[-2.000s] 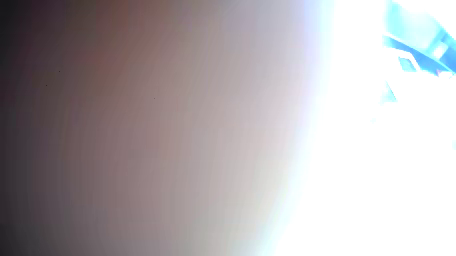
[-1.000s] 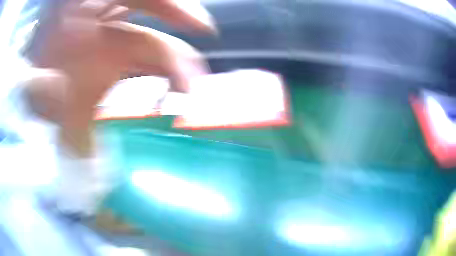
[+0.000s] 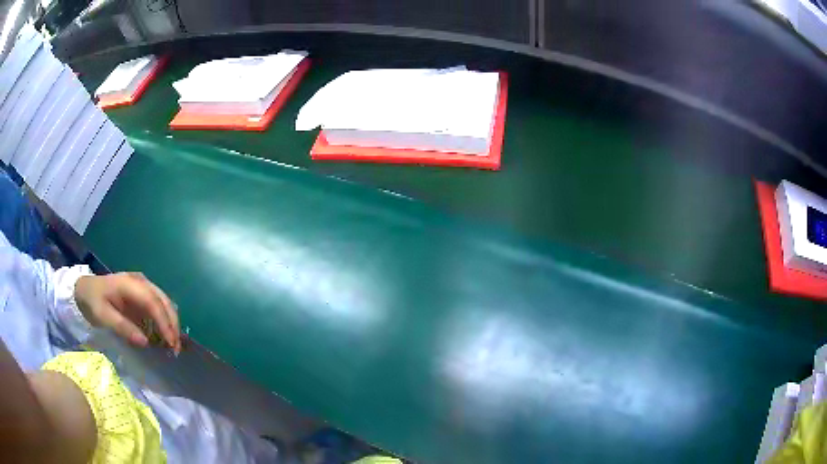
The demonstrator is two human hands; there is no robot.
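My left hand (image 3: 41,419) is a blurred patch of bare skin by a yellow cuff, close to the camera and cut off by the left edge. Its fingers do not show. A yellow sleeve (image 3: 810,437) shows at the bottom right, but my right hand is out of the picture. Nearest on the line, a white box (image 3: 408,109) with a loose white sheet over it sits on a red board (image 3: 406,158). At the right edge, a white box (image 3: 802,227) with a dark blue picture sits on another red board (image 3: 776,240).
More white-covered boxes (image 3: 238,80) sit on red boards at the back left. A tall white stack (image 3: 59,131) stands at the left of the green bench (image 3: 335,263). Another person's bare hand (image 3: 131,306) in a white sleeve is below it. White stacked pieces (image 3: 787,417) stand bottom right.
The view was covered at first, then blurred, and is now clear. The large hand at the upper left is gone from there. The boxes on red boards appear higher in the picture.
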